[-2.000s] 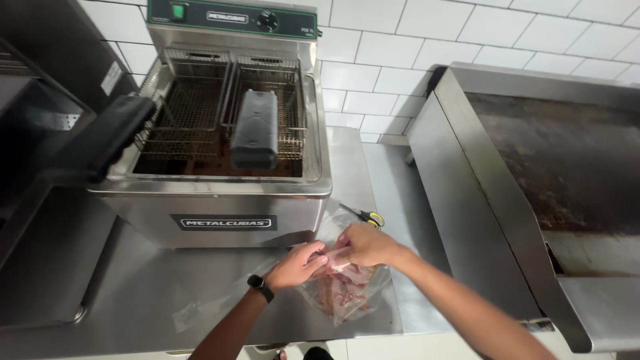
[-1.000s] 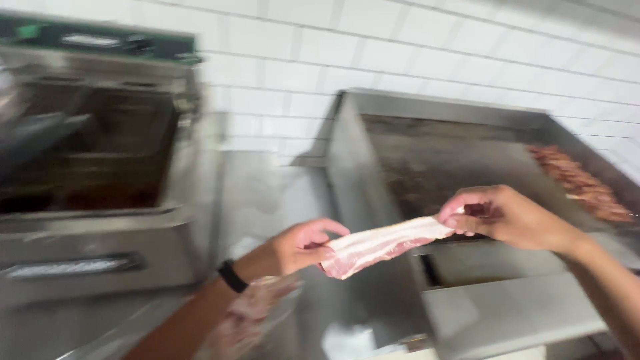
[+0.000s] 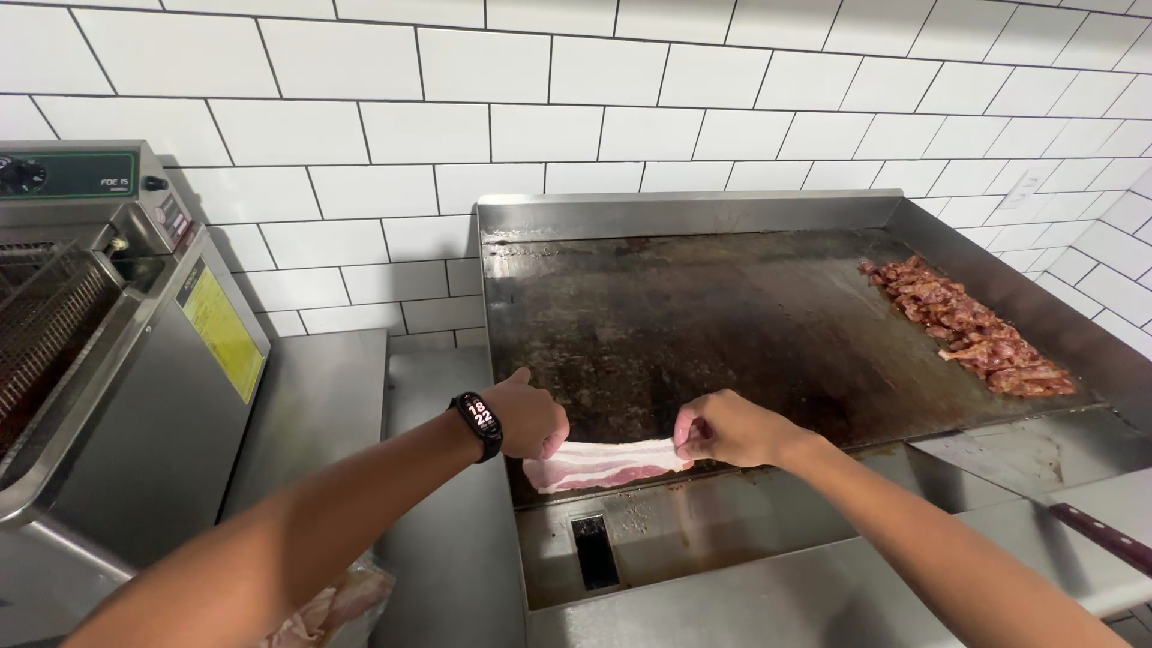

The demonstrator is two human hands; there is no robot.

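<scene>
A raw bacon strip [image 3: 607, 468] lies stretched sideways along the front left edge of the flat-top griddle plate [image 3: 684, 315]. My left hand [image 3: 531, 416], with a black fitness band on its wrist, pinches the strip's upper left part. My right hand [image 3: 733, 427] pinches its right end between thumb and fingers. Cooked bacon pieces [image 3: 967, 328] form a long pile along the griddle's right side. At the bottom left, partly hidden by my left forearm, more raw bacon [image 3: 328, 612] lies in a clear plastic bag.
A steel deep fryer [image 3: 144, 387] with wire baskets stands at the left. The griddle's front grease trough [image 3: 720, 531] has a rectangular drain hole. A wide metal scraper [image 3: 999, 459] with a dark riveted handle rests across the front right. White tiles [image 3: 594, 72] cover the wall behind.
My hands have left the bag, where they were two seconds ago. The bacon strip, held stretched in the air one second ago, is now down on the griddle. The view has swung right.
</scene>
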